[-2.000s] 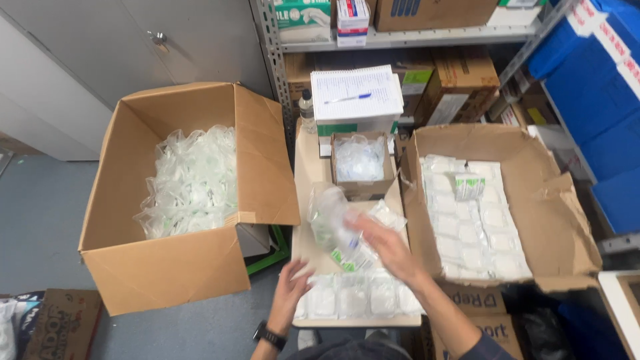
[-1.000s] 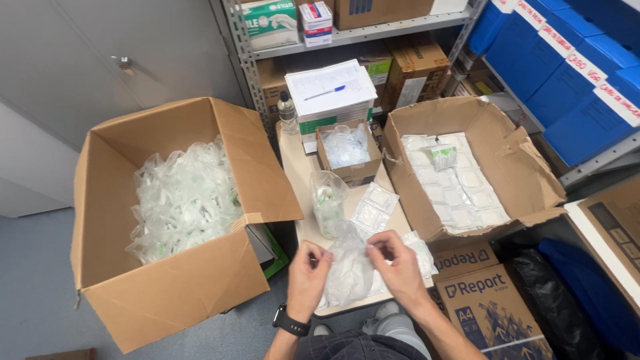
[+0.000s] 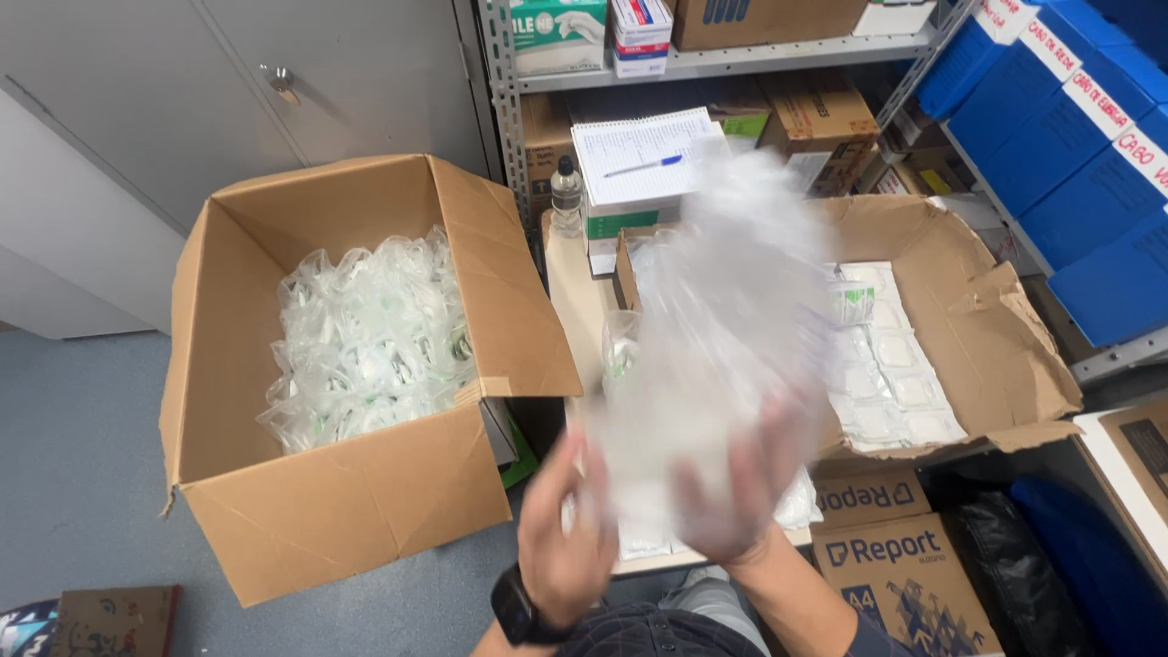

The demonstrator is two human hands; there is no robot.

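A clear plastic bag (image 3: 730, 301), blurred by motion, is spread upward above the small table. My right hand (image 3: 744, 474) grips its lower part. My left hand (image 3: 566, 520), wearing a black watch, is at the bag's lower left edge; whether it holds the plastic is unclear. Behind the bag, a filled clear bag (image 3: 620, 351) stands on the table, and part of a small cardboard box (image 3: 628, 274) shows. White packets (image 3: 643, 538) lie at the table's near edge. On the left, a large cardboard box (image 3: 338, 520) holds many filled clear bags (image 3: 374, 338).
An open cardboard box (image 3: 967, 246) with strips of white packets (image 3: 899, 356) is at the right. A spiral notebook (image 3: 639, 151) with a blue pen (image 3: 643, 166) and a small bottle (image 3: 566, 196) stand at the back. Metal shelving (image 3: 730, 62), blue bins (image 3: 1040, 109) and Report cartons (image 3: 899, 584) surround the table.
A second ago both hands pinched a clear bag low over the table's near edge; now a clear bag is raised and spread out, moving fast. The standing filled bag is now mostly hidden.
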